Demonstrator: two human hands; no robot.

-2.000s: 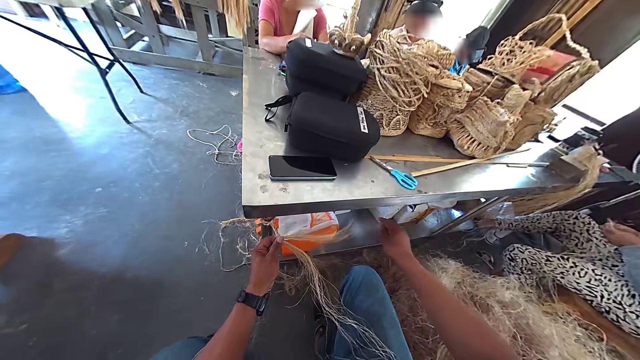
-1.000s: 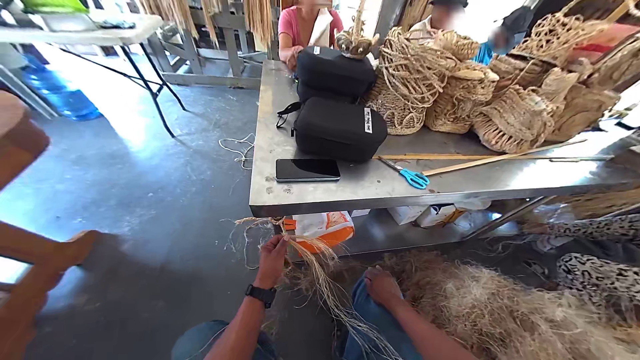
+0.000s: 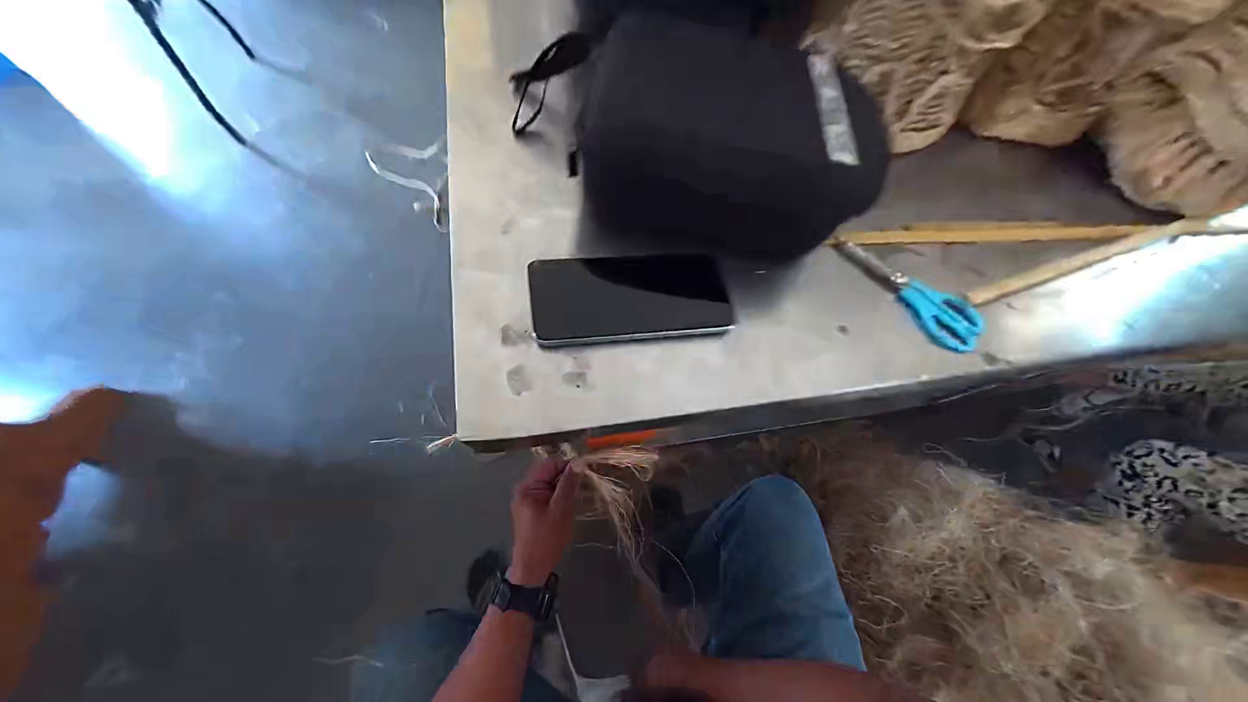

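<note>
My left hand (image 3: 546, 507), with a dark watch on the wrist, pinches a bundle of pale plant fibres (image 3: 616, 487) just below the table's near left corner. Its loose strands hang toward my knees. My right hand (image 3: 673, 668) is low at the bottom of the view, blurred and partly hidden near my thigh, by the lower strands; its fingers cannot be made out. A black smartphone (image 3: 632, 298) lies on the metal table (image 3: 682, 390). Scissors with blue handles (image 3: 941, 314) lie right of it, touching or close to thin wooden strips (image 3: 1053, 268).
A black case (image 3: 721, 136) stands behind the phone, with woven fibre bags (image 3: 1033, 68) to its right. A large heap of loose fibre (image 3: 1014, 575) lies right of my knee. Someone's patterned clothing (image 3: 1180, 483) shows at the far right. A brown wooden piece (image 3: 58, 517) stands at left.
My right hand has dropped from near the table edge to low by my thigh. My left hand keeps its pinch on the fibres. The view has tipped down and closer to the table.
</note>
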